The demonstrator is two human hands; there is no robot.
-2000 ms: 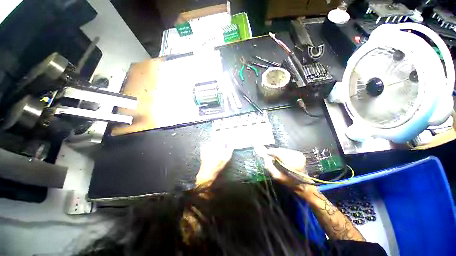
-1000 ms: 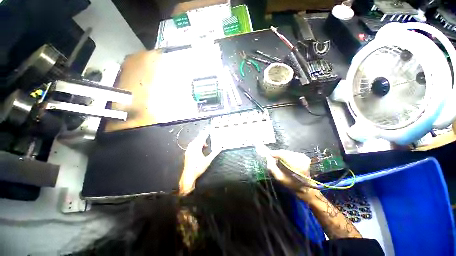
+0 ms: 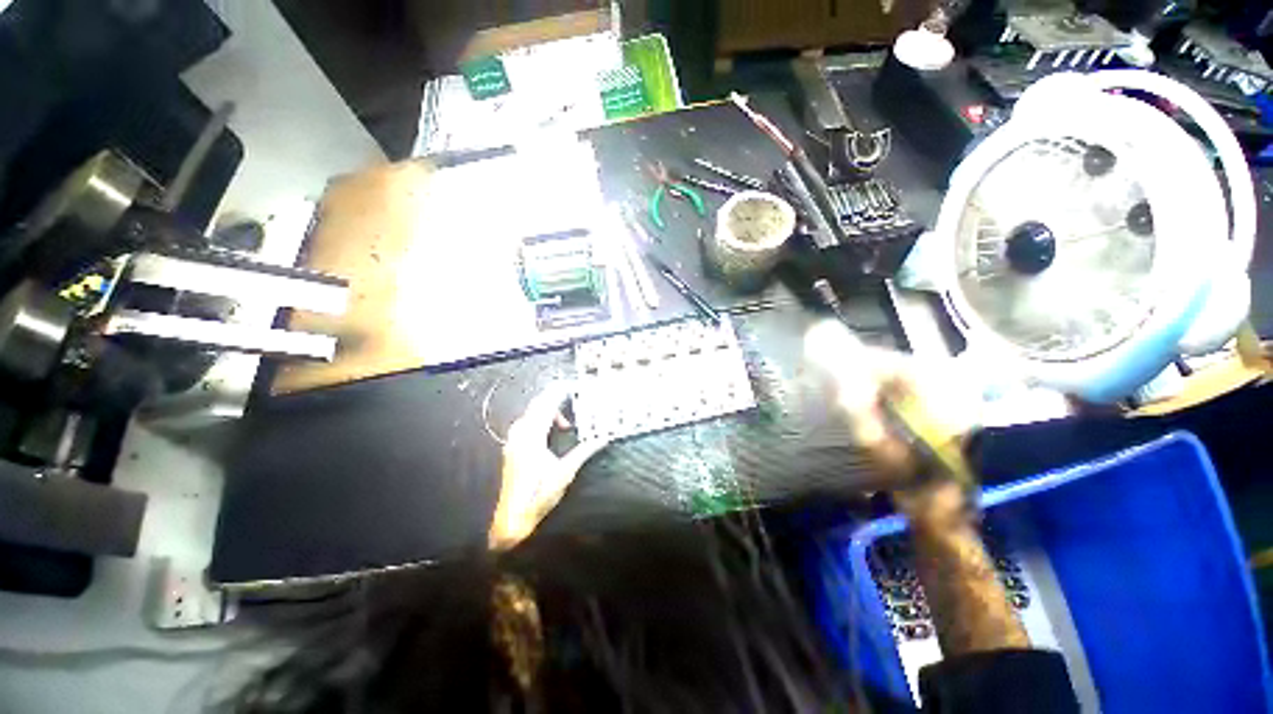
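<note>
A white circuit board panel (image 3: 663, 377) with rows of small parts lies on the black mat in front of me. My left hand (image 3: 531, 474) is at its left end, with thumb and fingers on the panel's lower left corner. My right hand (image 3: 894, 405) is blurred and raised to the right of the panel, apart from it. A dark and yellow streak crosses this hand; whether it holds a tool is unclear. A thin curved wire (image 3: 489, 412) lies left of my left hand. Dark hair hides the near edge of the bench.
Pale machine rails (image 3: 231, 307) stick out at left. Behind the panel are a green-framed box (image 3: 563, 276), green cutters (image 3: 679, 207), a beige roll (image 3: 753, 230) and a black tool stand (image 3: 866, 209). A fan (image 3: 1089, 244) stands at right, above a blue bin (image 3: 1159, 558) holding parts.
My right hand has left the panel's lower right edge and moved right and up, now blurred. My left hand stays at the panel's left end. The camera view has shifted slightly.
</note>
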